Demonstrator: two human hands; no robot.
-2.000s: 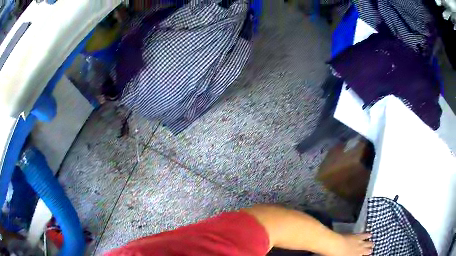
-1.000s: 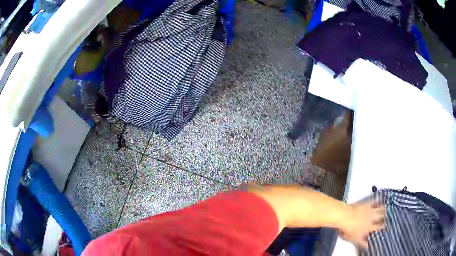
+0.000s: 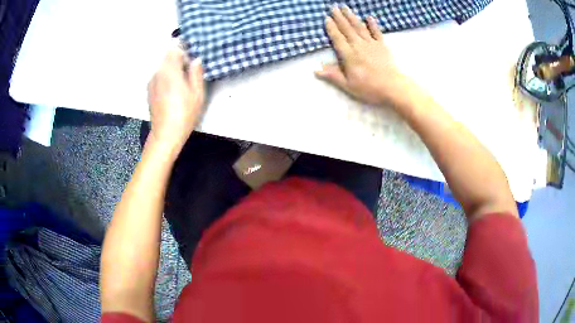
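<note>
The navy-and-white checked garment [image 3: 265, 31] lies on the white-covered pressing table [image 3: 284, 94], cut off by the top of the picture. Its lower border runs slantwise across the table. My left hand [image 3: 178, 91] is at its lower left corner, thumb and fingers curled around the edge; the exact grip is partly hidden. My right hand [image 3: 362, 57] lies flat, palm down, with its fingertips on the cloth near the lower border and its thumb apart over the table cover. A small dark bit [image 3: 176, 31] sticks out at the garment's left edge.
An iron with a brown handle [image 3: 556, 67] stands at the table's right end, dark cords behind it. Dark purple cloth [image 3: 14, 69] hangs at the far left. A checked garment pile [image 3: 60, 271] lies low at the left in blue cloth.
The view has swung from the floor and the table's side to the tabletop. Both hands now show at the checked garment, which is spread flatter. The iron has come into view.
</note>
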